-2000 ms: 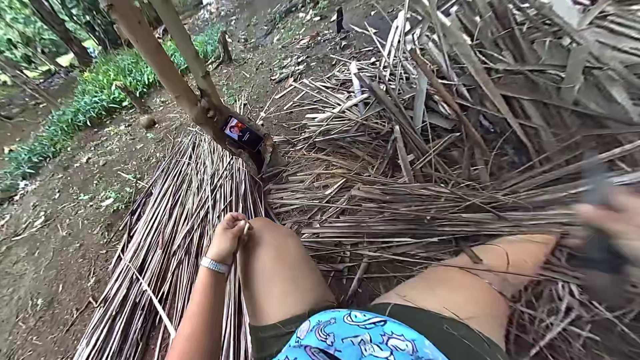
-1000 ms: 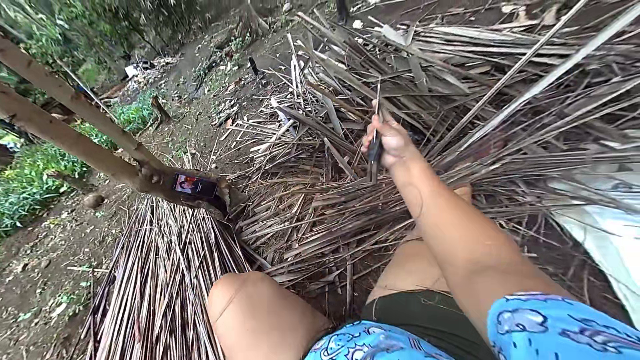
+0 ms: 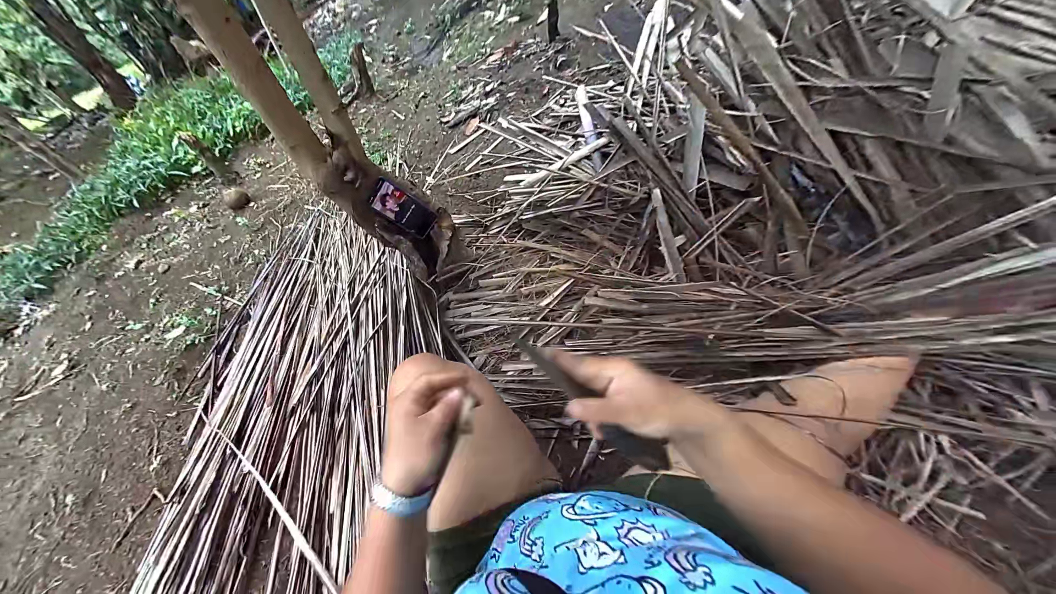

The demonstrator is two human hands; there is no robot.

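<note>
My left hand (image 3: 425, 425), with a metal watch band at the wrist, is closed over my left knee around the end of a pale, thin piece, perhaps a leaf strip or midrib. Between my knees my right hand (image 3: 631, 400) grips a dark-bladed knife (image 3: 557, 367), its tip toward the upper left. The two hands are apart. Beside my left leg lies a thick bundle of long thin dried palm midribs (image 3: 305, 396). More dried palm strips (image 3: 660, 322) lie across the ground in front of my legs.
A forked tree trunk (image 3: 289, 124) stands ahead, with a phone (image 3: 403, 208) resting against its base. A large heap of dried fronds (image 3: 825, 124) fills the upper right. Green grass (image 3: 190, 124) grows at the upper left beside bare soil (image 3: 91, 371).
My right hand, over the frond heap one second ago, is now back between my knees with the knife. My left hand, out of view then, shows again at my left knee.
</note>
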